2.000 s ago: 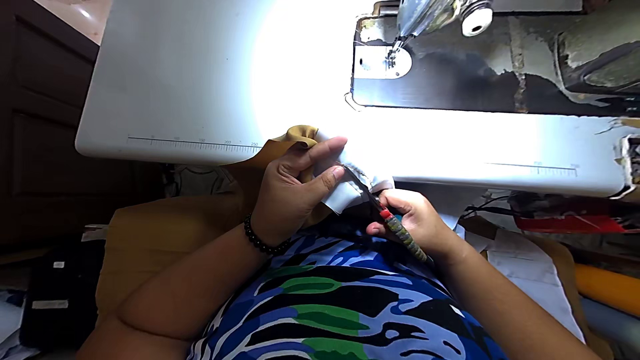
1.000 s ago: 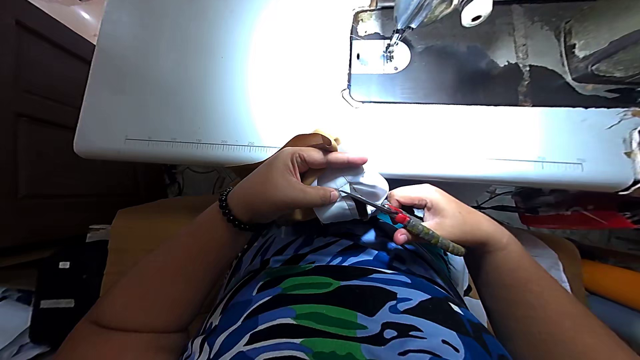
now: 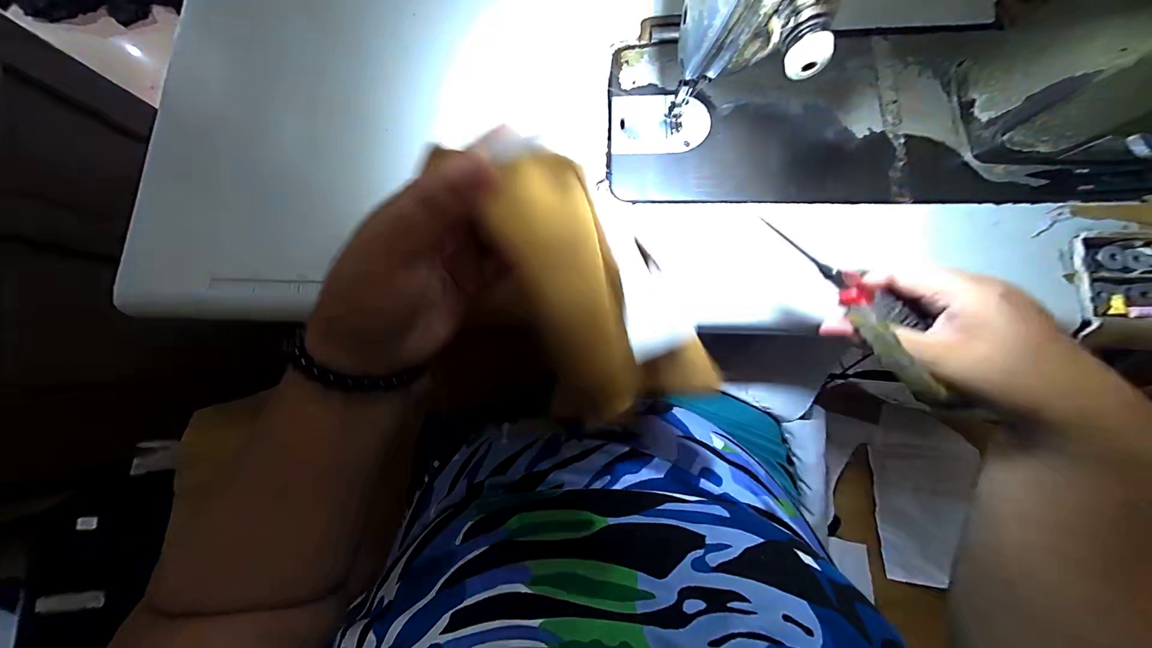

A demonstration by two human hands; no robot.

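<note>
Blurred by motion, my left hand (image 3: 405, 256) grips a mustard-yellow fabric piece (image 3: 558, 270) with white material (image 3: 652, 306) along its right side, lifted over the table's front edge. My right hand (image 3: 954, 324) holds a pair of scissors (image 3: 841, 279) with red at the pivot and wrapped handles. Their thin blade points up and left over the white table, apart from the fabric. Above lies the sewing machine's needle and presser foot (image 3: 679, 103) over its metal plate.
The white sewing table (image 3: 261, 162) bears a printed ruler along its front edge. A small box of bobbins (image 3: 1120, 274) sits at the right edge. White cut pieces (image 3: 922, 495) lie below right, beside my lap. A dark object (image 3: 90, 549) is at lower left.
The scissors have moved away from the fabric, to the right and up with my right hand. My left hand has raised the fabric and turned it, so more yellow shows.
</note>
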